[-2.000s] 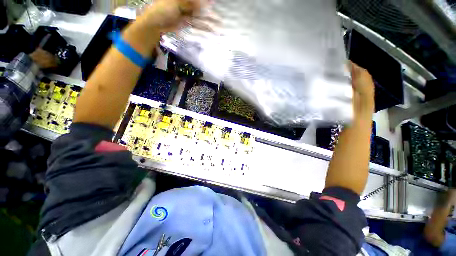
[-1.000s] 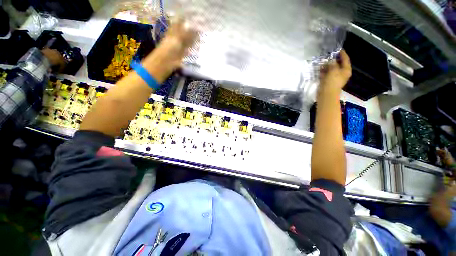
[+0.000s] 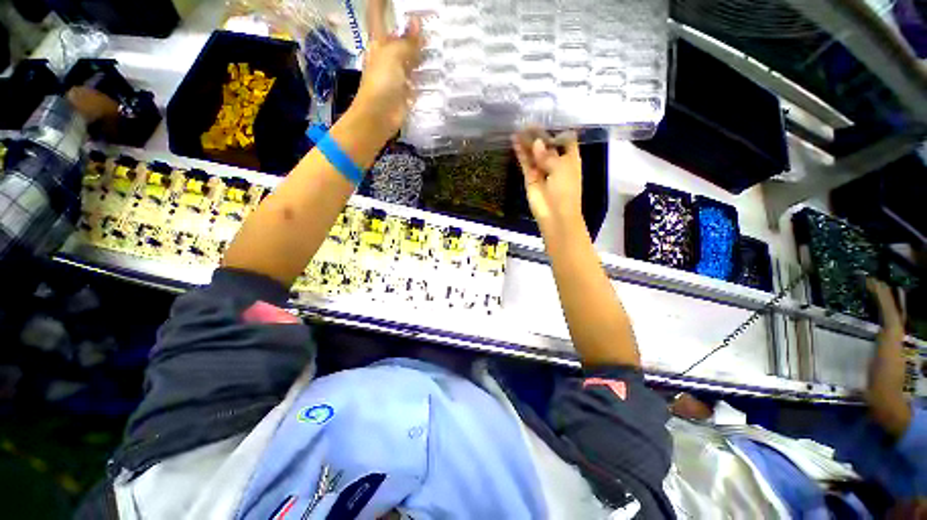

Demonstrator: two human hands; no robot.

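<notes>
A clear dimpled blister tray [image 3: 539, 66] is held up above the parts bins, its top cut off by the picture's edge. My left hand [image 3: 389, 76], with a blue strap on the wrist, holds the tray's left edge. My right hand [image 3: 550, 168] is at the tray's lower edge, fingertips pinched on it. Whether the tray's pockets hold parts cannot be told. The cream-yellow circuit board panel [image 3: 407, 266] with yellow and black components lies on the rail below; my left forearm hides part of it.
A black bin [image 3: 188, 117] holds yellow components [image 3: 240, 107]. Bins of silver-grey [image 3: 397, 178], brown-gold [image 3: 470, 185] and blue components [image 3: 717, 242] stand behind the rail [image 3: 651, 330]. A large black bin [image 3: 727, 117] is right. Other workers' hands show at far left [image 3: 91, 102] and right [image 3: 890, 310].
The tray has turned so its dimpled face shows. My right hand has moved left along its lower edge. My left hand has moved slightly right. The blurred tray is now clearer.
</notes>
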